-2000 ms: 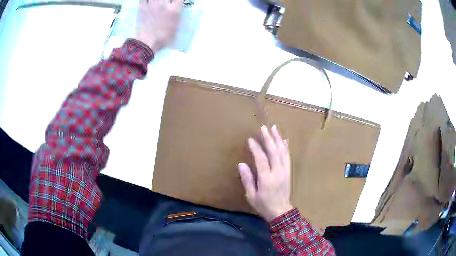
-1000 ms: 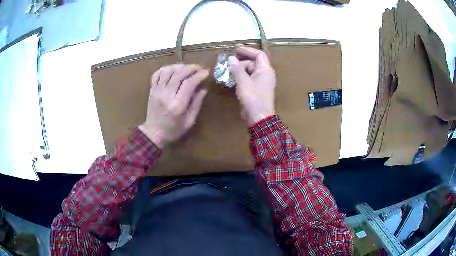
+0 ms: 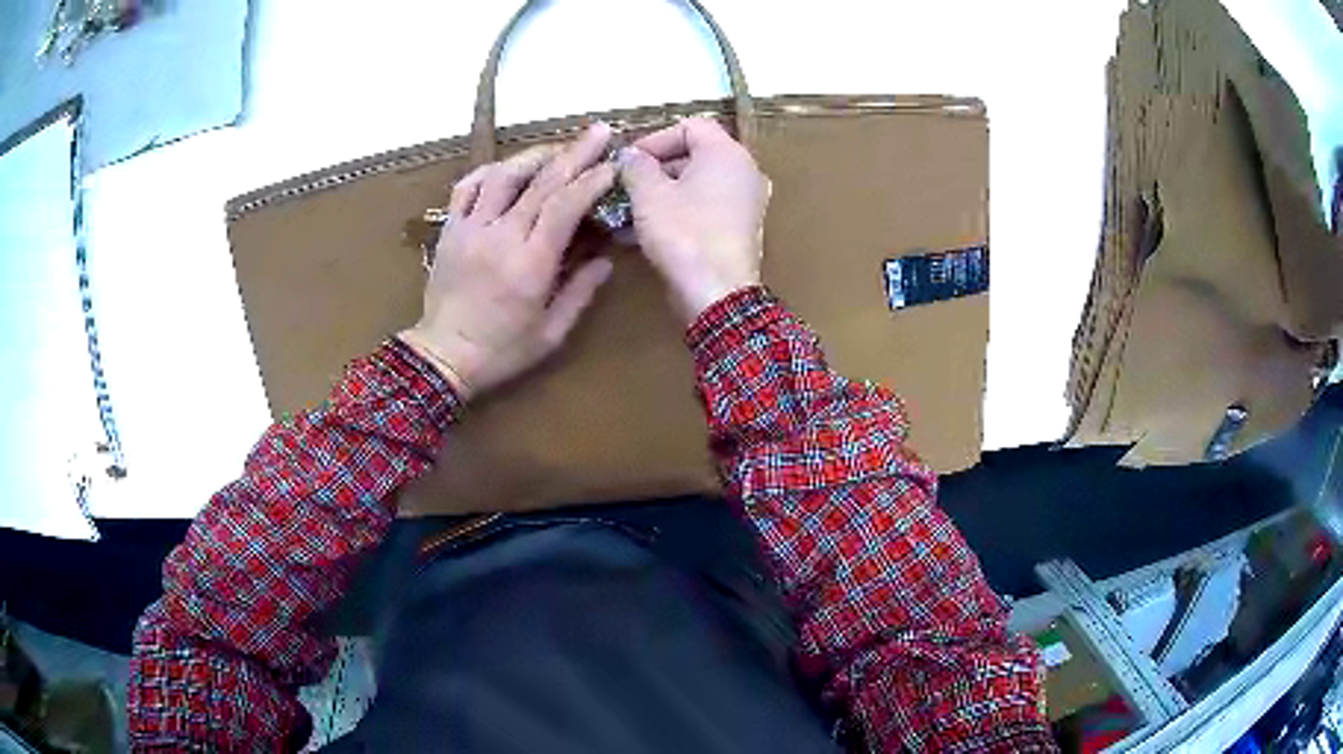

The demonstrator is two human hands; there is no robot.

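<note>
A brown bag body panel (image 3: 825, 354) lies flat in front of me, its handle (image 3: 707, 37) standing above the top edge and a dark label (image 3: 937, 277) near its right side. A small shiny metal fitting (image 3: 614, 211) is between my hands, just below the top edge. My right hand (image 3: 695, 214) pinches the fitting with thumb and forefinger. My left hand (image 3: 508, 265) lies over the panel, fingertips against the fitting. A small brown piece (image 3: 427, 233) shows beside my left hand; its full shape is hidden.
A pile of brown panels (image 3: 1208, 309) stands at the right. A white sheet (image 3: 37, 324) lies at the left, with a dashed strip (image 3: 96, 324) along it. A grey sheet (image 3: 184, 81) with small shiny fittings (image 3: 89, 22) is at the upper left. Shelving (image 3: 1105, 641) shows below right.
Both hands have come together over the fitting; it was more exposed under my right hand a second ago. Earlier, my left hand was at the grey sheet. The small brown piece now shows beside my left hand.
</note>
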